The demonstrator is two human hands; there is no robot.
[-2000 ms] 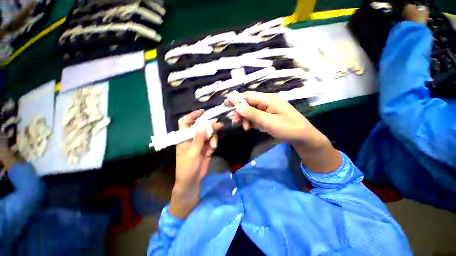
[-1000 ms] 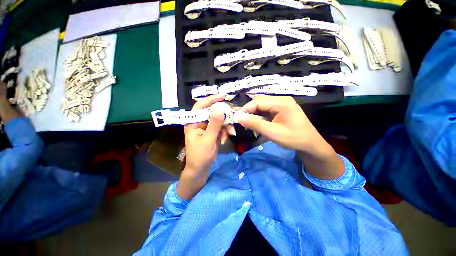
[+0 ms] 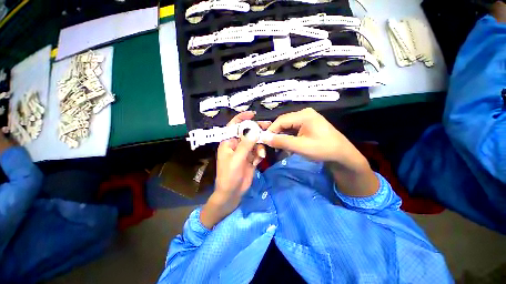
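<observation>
My left hand (image 3: 234,161) holds a round white watch head (image 3: 249,131) between its fingertips, in front of the foam tray. A short strap half with a buckle (image 3: 213,136) runs out from the watch head to the left. The dark sensor circle shows on the watch head. My right hand (image 3: 305,136) pinches a white piece at the right side of the watch head. Most of that piece is hidden under the fingers, so its length cannot be told.
The black foam tray (image 3: 209,81) holds rows of white-strapped watches. Long straps (image 3: 409,43) lie on the white sheet at right. A pile of short straps (image 3: 80,102) lies at left. A neighbour's blue sleeve (image 3: 477,100) is at right, another (image 3: 21,169) at left.
The view has shifted slightly over the last second. The watch head has turned so its dark circle shows, and the buckle end has moved right. Both hands still hold the work.
</observation>
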